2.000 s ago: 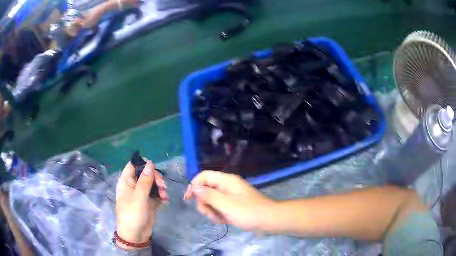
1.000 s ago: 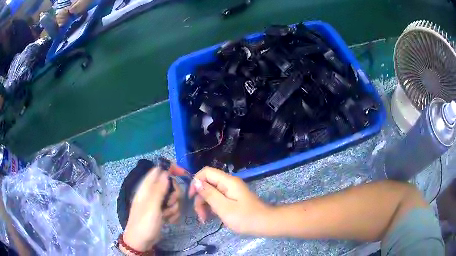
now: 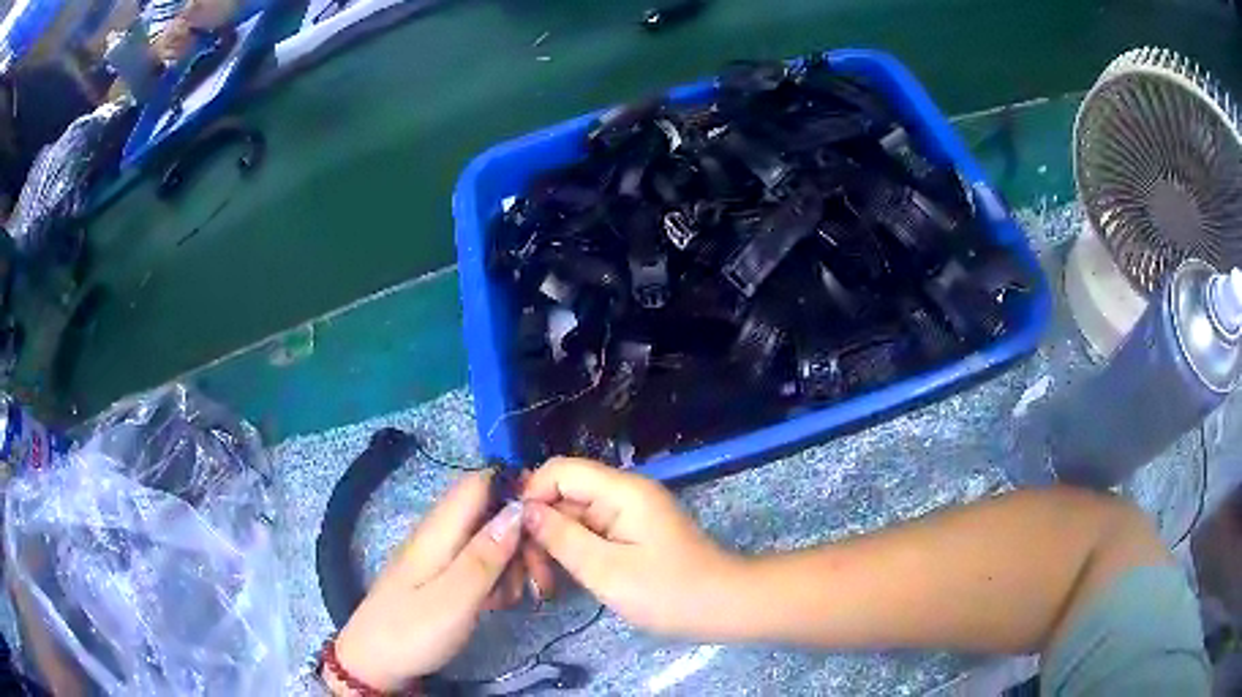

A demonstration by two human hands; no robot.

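Note:
A black curved headband lies on the pale sheeting, partly under my left hand. A thin black wire runs from its upper end to my fingers. My left hand pinches a small dark part, mostly hidden by the fingertips. My right hand meets it there, thumb and finger closed at the same spot; what it grips is too small to tell. Another thin wire trails below the hands. The blue bin, full of black plastic end pieces, stands just beyond my hands.
A clear plastic bag lies at the left. A cream fan and a silver-grey spray can stand at the right. The green conveyor belt runs behind, with a black band and a person's hand at the upper left.
My left hand has moved right and turned, its fingertips now meeting my right hand's. The headband shows more clearly on the bench. My right hand has barely moved.

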